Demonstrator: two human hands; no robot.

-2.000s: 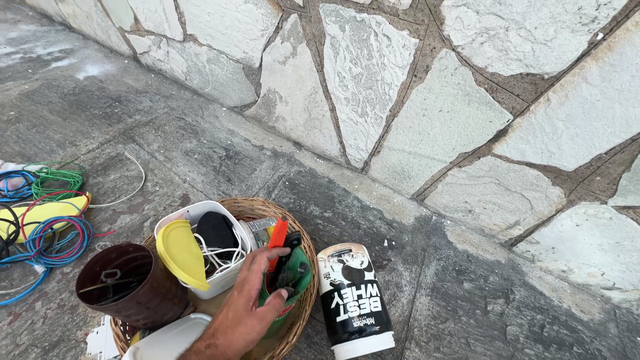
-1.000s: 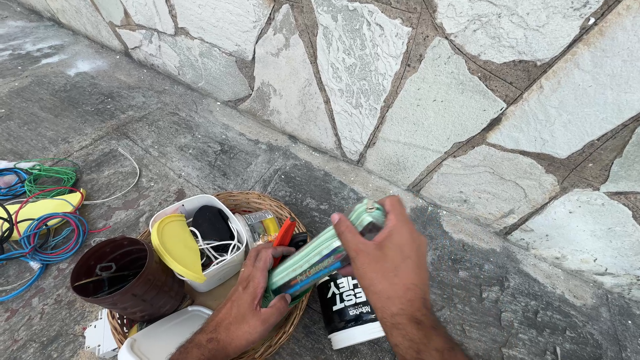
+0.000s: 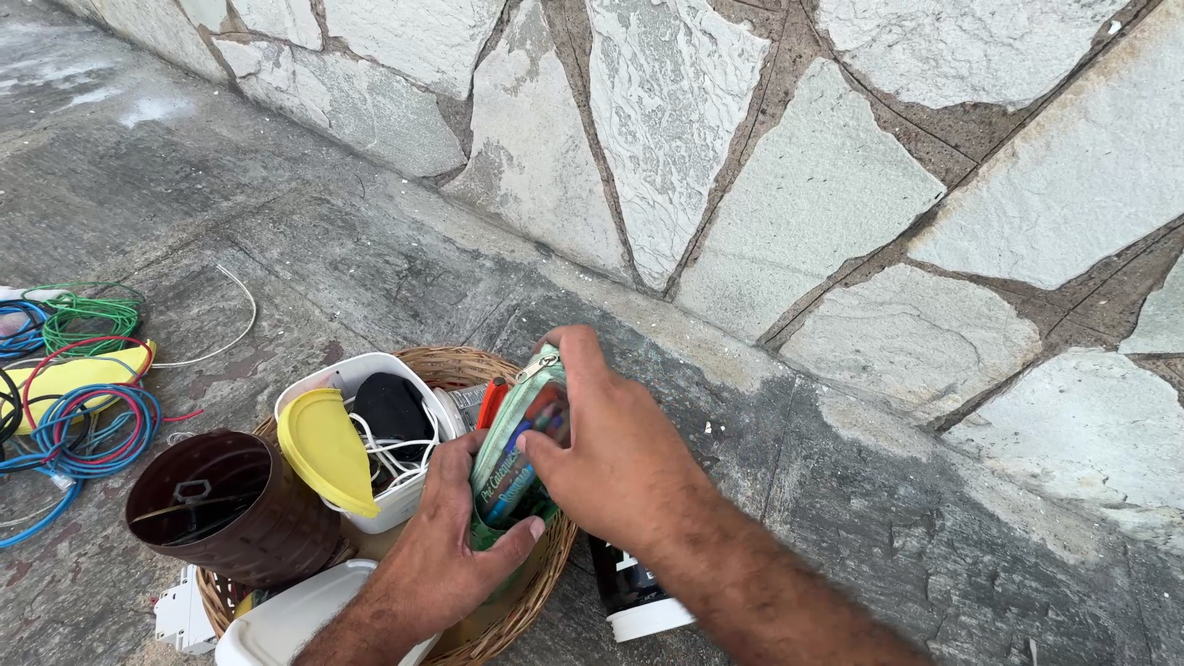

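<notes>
A green zippered pouch (image 3: 507, 449) with a clear side, through which colored items show, is held upright over the right side of a wicker basket (image 3: 541, 592). My left hand (image 3: 453, 536) grips its lower left side. My right hand (image 3: 601, 435) holds its upper right side, near the zipper pull. Just left of the pouch, an orange-handled item (image 3: 491, 403) sticks up in the basket. A white plastic container (image 3: 407, 513) there holds white cord (image 3: 393, 453), a black item (image 3: 393, 412) and a yellow lid (image 3: 324, 449).
A dark brown cylinder (image 3: 231, 509) and a white container (image 3: 296, 615) stand at the basket's left. A black jar with a white lid (image 3: 647, 620) lies right of it. Coiled wires (image 3: 92, 416) lie on the stone floor at far left. A stone-clad wall (image 3: 666, 139) runs behind.
My right hand has come into view and holds the pouch with my left. Since one second ago, the pouch has turned more upright and moved left, back over the basket.
</notes>
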